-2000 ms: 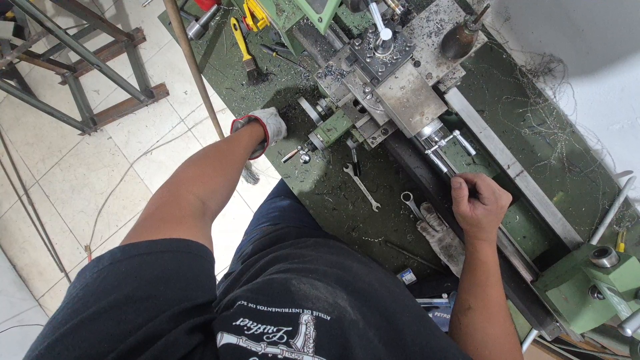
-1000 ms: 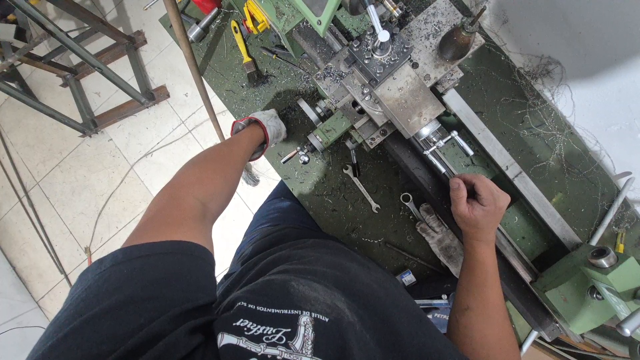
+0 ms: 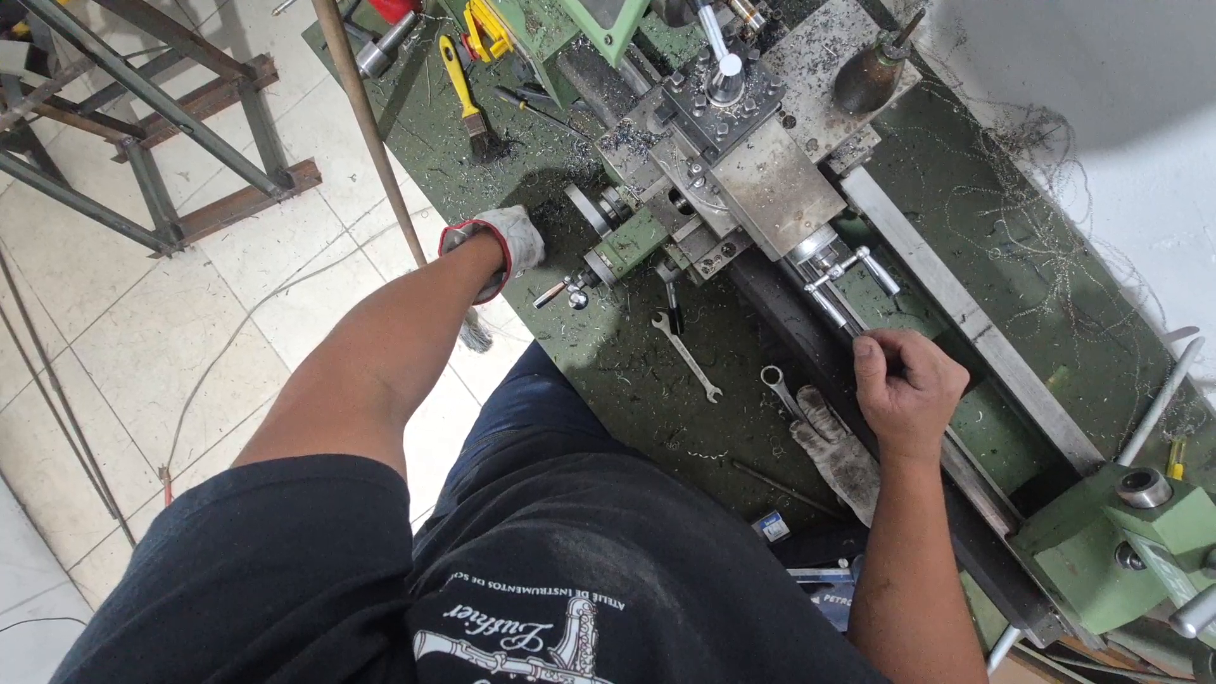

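Note:
My left hand (image 3: 513,237), in a grey work glove with a red cuff, is over the edge of the green bench, left of a small crank handle (image 3: 568,291) on the metal lathe (image 3: 774,185). Its fingers are largely hidden. My bare right hand (image 3: 910,391) is curled with the thumb on top, by the lower end of a chromed handle (image 3: 828,306) on the lathe's slide. Whether its fingers hold anything cannot be made out. An open-ended wrench (image 3: 688,359), a ring-ended wrench (image 3: 781,391) and a loose dirty glove (image 3: 838,454) lie between my hands.
Metal chips lie over the bench (image 3: 608,332). A yellow-handled brush (image 3: 463,87) and an oil can (image 3: 869,76) are farther back. A wooden stick (image 3: 366,123) slants beside the bench's left edge. A steel frame (image 3: 218,214) stands on the tiled floor. Tangled swarf (image 3: 1045,209) lies at right.

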